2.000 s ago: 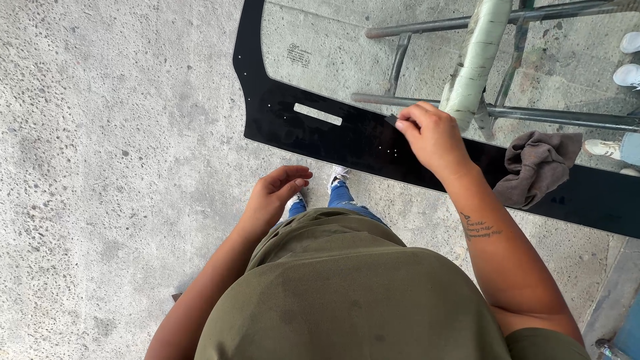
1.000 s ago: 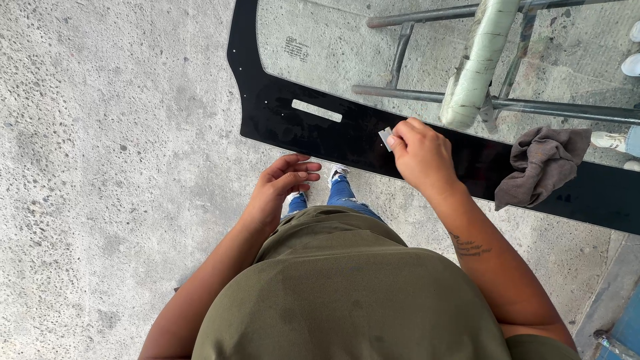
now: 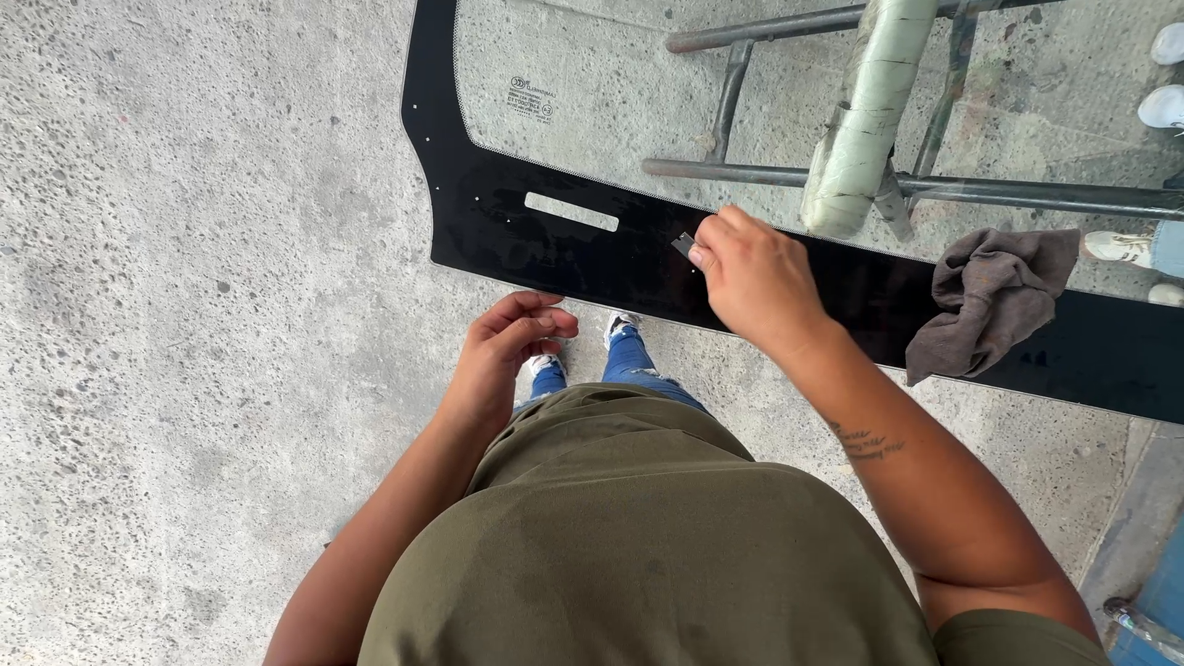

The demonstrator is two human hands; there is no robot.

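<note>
My right hand (image 3: 757,273) pinches a small flat metal blade (image 3: 683,243) between thumb and fingers, over the black border of a vehicle's glass pane (image 3: 647,277). Whether the blade's edge touches the glass cannot be told. My left hand (image 3: 520,338) is at the pane's near edge with its fingers loosely curled and nothing seen in them. A clear rectangular slot (image 3: 571,211) in the black border lies left of the blade. To the right of my right hand, a crumpled grey-brown cloth (image 3: 994,301) lies on the border.
Beneath the pane stands a metal tube frame (image 3: 1017,191) with a bar wrapped in pale padding (image 3: 869,116). Another person's shoes (image 3: 1161,106) show at the right. A blue object (image 3: 1152,601) with a clear bottle-like thing lies at the lower right. The floor is rough concrete (image 3: 213,277).
My right hand has shifted slightly over the black border, and the blade in it has changed its tilt. My left hand stays near the pane's edge.
</note>
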